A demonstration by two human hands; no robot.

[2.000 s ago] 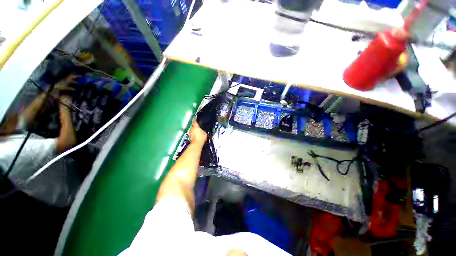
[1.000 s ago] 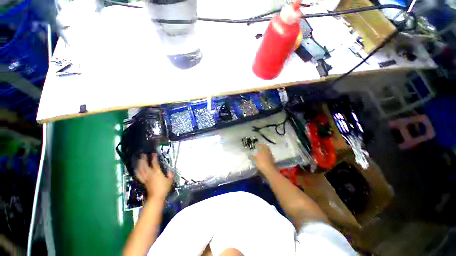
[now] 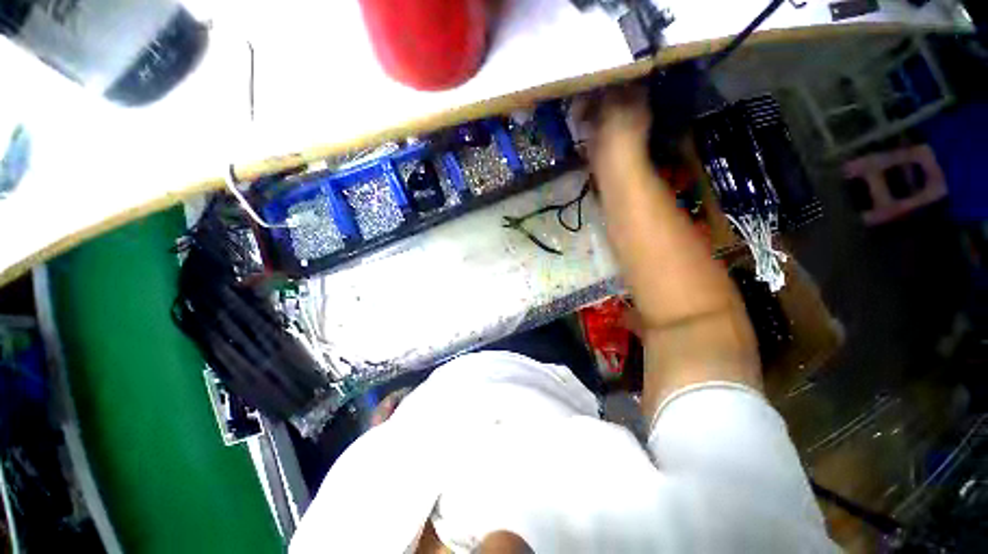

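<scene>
My right hand is blurred under the shelf edge, at the right end of the row of blue hardware trays; what it holds, if anything, cannot be seen. My left hand shows only as a small patch of skin at the bench's front edge, mostly hidden by my shirt. Dark-handled pliers lie open on the pale bench mat. A bunch of long black parts lies at the bench's left end.
The white shelf overhangs the bench, with a red bottle and a clear container on it. The green conveyor belt runs at left. Red bags, black parts with white ends and a pink stool are at right.
My right hand has moved from the mat up under the shelf edge. The small dark parts beside the pliers no longer show. My left hand has left the black parts. The view has shifted.
</scene>
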